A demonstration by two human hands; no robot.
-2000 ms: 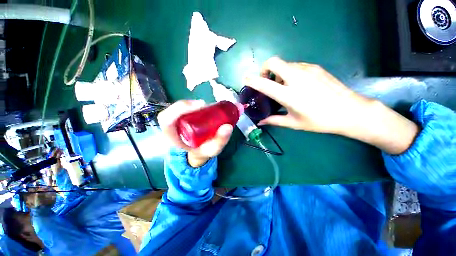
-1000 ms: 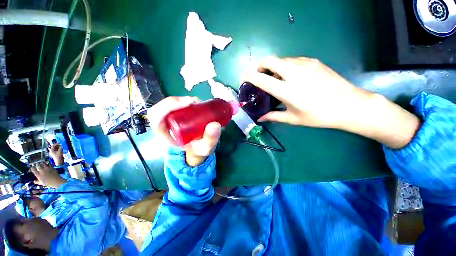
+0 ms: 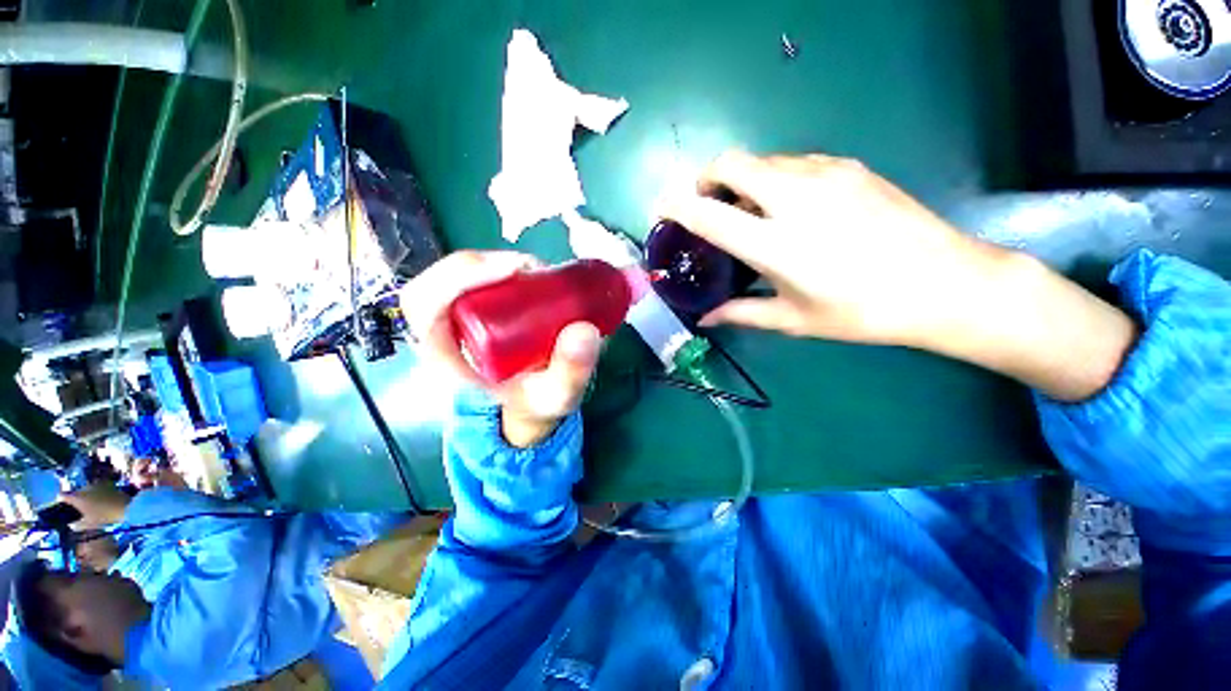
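My left hand (image 3: 550,377) is closed around the red glue bottle (image 3: 540,319), which is tilted with its pale nozzle pointing right. The nozzle tip is at the left part of the dark round part (image 3: 691,270); I cannot tell if they touch. My right hand (image 3: 824,257) holds the round part on the mat from the right, fingers above and thumb below, hiding its right side. The dispensing syringe (image 3: 651,319) lies between bottle and part, partly hidden, with its green adapter (image 3: 693,356) toward me.
A white cloth or paper scrap (image 3: 536,142) lies behind the bottle. A boxy wrapped unit (image 3: 317,250) with pale cylinders (image 3: 243,254) stands left. A clear hose (image 3: 744,459) and black lead (image 3: 751,388) lie near me. A black tray (image 3: 1080,149) is far right. Another person (image 3: 203,581) sits lower left.
The bottle has moved slightly left and up since the first frame, its nozzle staying at the round part. My right hand has barely moved. The person at lower left has shifted.
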